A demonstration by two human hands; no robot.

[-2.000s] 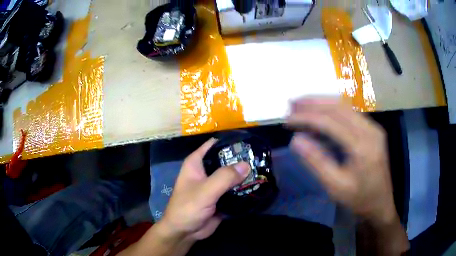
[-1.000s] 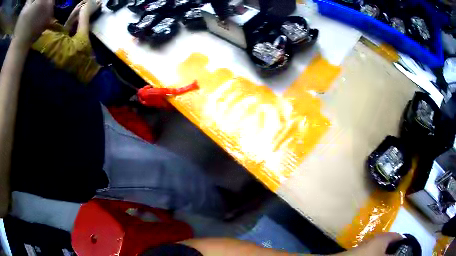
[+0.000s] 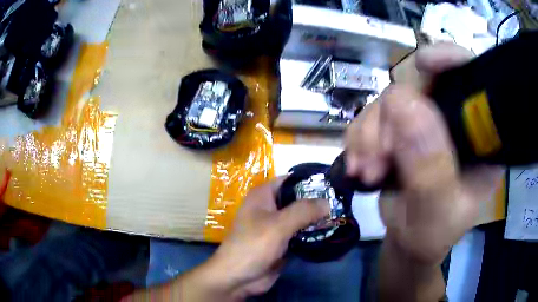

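Note:
My left hand (image 3: 251, 242) grips a black camera housing (image 3: 321, 248) at the bench's front edge, over the white sheet. Its open back faces up, and my thumb presses on the circuit board (image 3: 315, 190) inside. My right hand (image 3: 413, 147) is closed around a thick black electric screwdriver (image 3: 513, 100) with a yellow label. The screwdriver is tilted, with its narrow end over the housing's right side. Its tip is hidden, so I cannot tell if it touches the board.
Another housing (image 3: 209, 133) with a board lies behind left, and more stand at the back (image 3: 215, 50). The screw feeder (image 3: 348, 32) is at back centre, with metal rails in front. Black parts (image 3: 35, 82) lie far left. A sheet with pen marks (image 3: 523, 200) is at the right edge.
The view has swung back right from the neighbouring bench and seated person. The right hand, moving and without the screwdriver two seconds ago, now holds it. The left hand's housing is now at the bench edge.

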